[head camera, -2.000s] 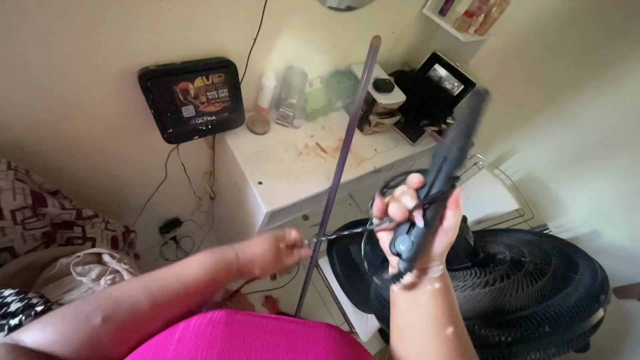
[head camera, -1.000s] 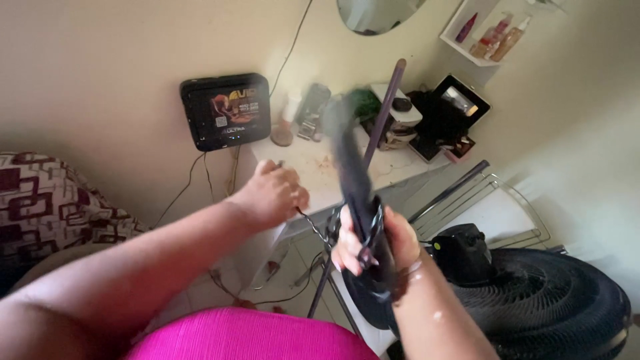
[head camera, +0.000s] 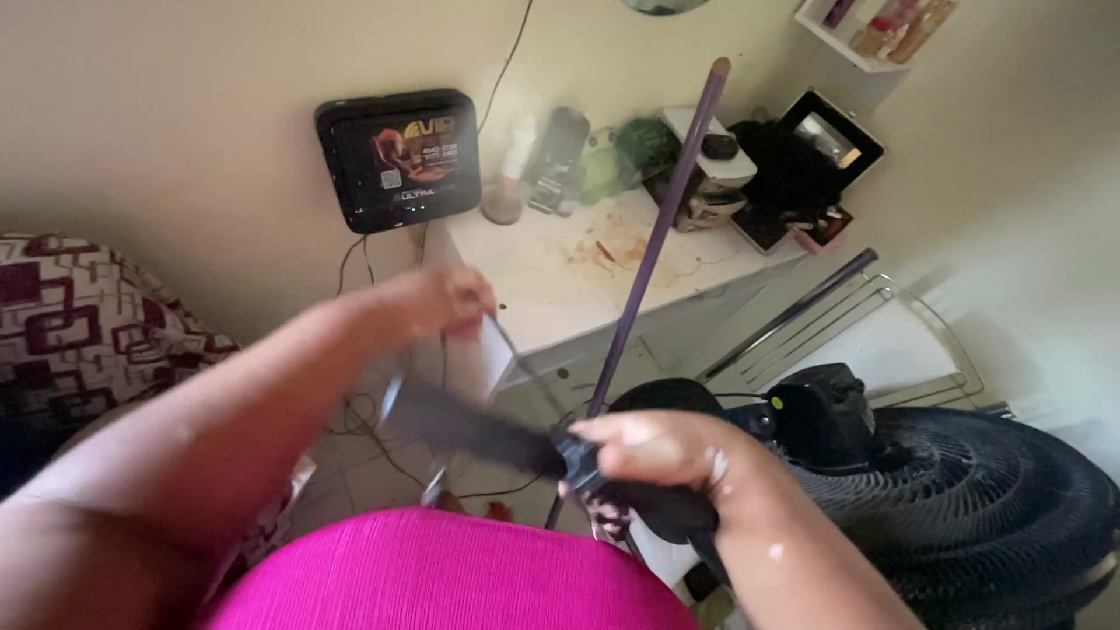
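Observation:
My right hand (head camera: 661, 451) is closed around a long black handheld appliance (head camera: 477, 433), blurred, whose wide end points left; it looks like a hair styling tool, but its exact kind cannot be told. A dark cord (head camera: 529, 372) runs from the appliance up to my left hand (head camera: 451, 302), which pinches it near the corner of the white table. Loops of the cord lie around the appliance at my right fingers. Part of the appliance is hidden by my right hand.
A purple pole (head camera: 661, 227) stands before the white table (head camera: 560, 306), which bears bottles and boxes. At right are a black fan (head camera: 954, 499) and a metal-framed chair (head camera: 884, 350). A black router-like box (head camera: 398, 162) hangs on the wall. Patterned fabric (head camera: 87, 324) lies left; cables cross the floor.
The appliance has swung from pointing upward to pointing left, with my right hand turned over around it. My left hand still holds the cord, which stretches between both hands.

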